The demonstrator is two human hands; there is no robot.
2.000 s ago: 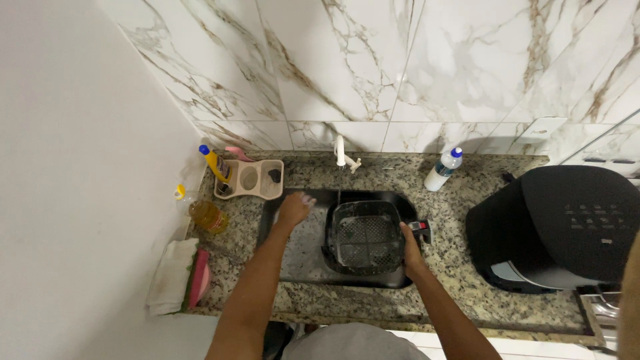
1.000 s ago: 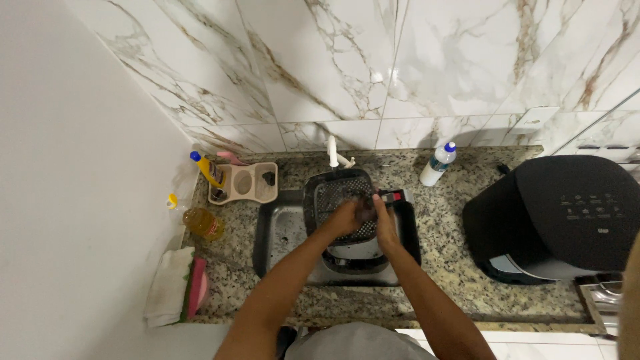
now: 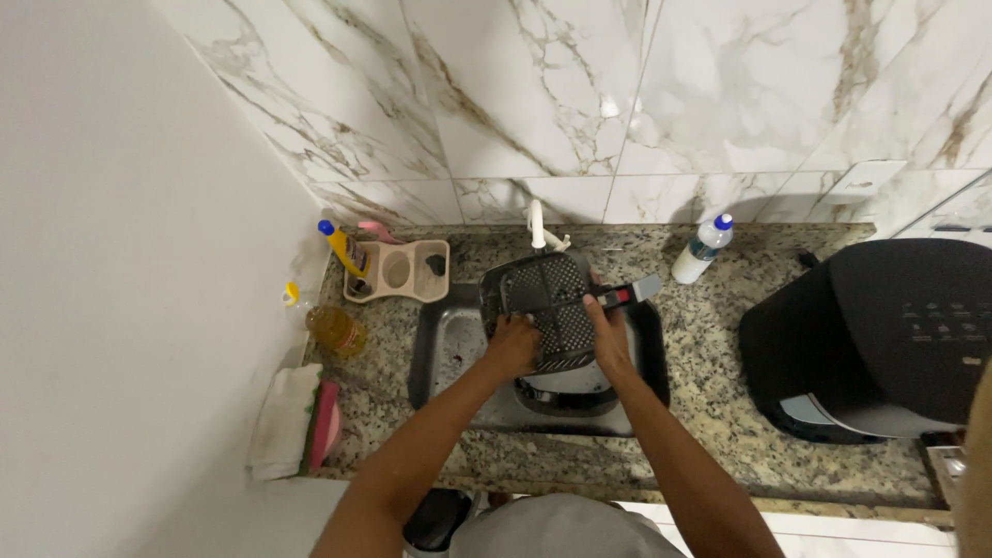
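Under the white faucet (image 3: pixel 537 225), a black perforated air fryer basket (image 3: pixel 570 335) is held tilted above the sink (image 3: pixel 449 353). My right hand (image 3: pixel 608 333) grips its right side beside the handle (image 3: pixel 629 292), which has a red button. My left hand (image 3: pixel 513 346) is bent against the inside of the basket near its lower left; whether it holds anything is hidden. Below the basket, in the sink, lies a round-cornered dark container (image 3: pixel 570 399), partly covered by the basket.
Left of the sink are a beige caddy (image 3: pixel 421 291) with a yellow bottle (image 3: pixel 345 249), a bottle of amber liquid (image 3: pixel 335 329), and cloths (image 3: pixel 283 422). A blue-capped bottle (image 3: pixel 701 249) stands behind on the right, near a black air fryer (image 3: pixel 891 333).
Two seconds ago the basket sat low in the sink with my left hand apart from it, at the sink's left. The basket is now raised toward the faucet, and my left hand is on its inside.
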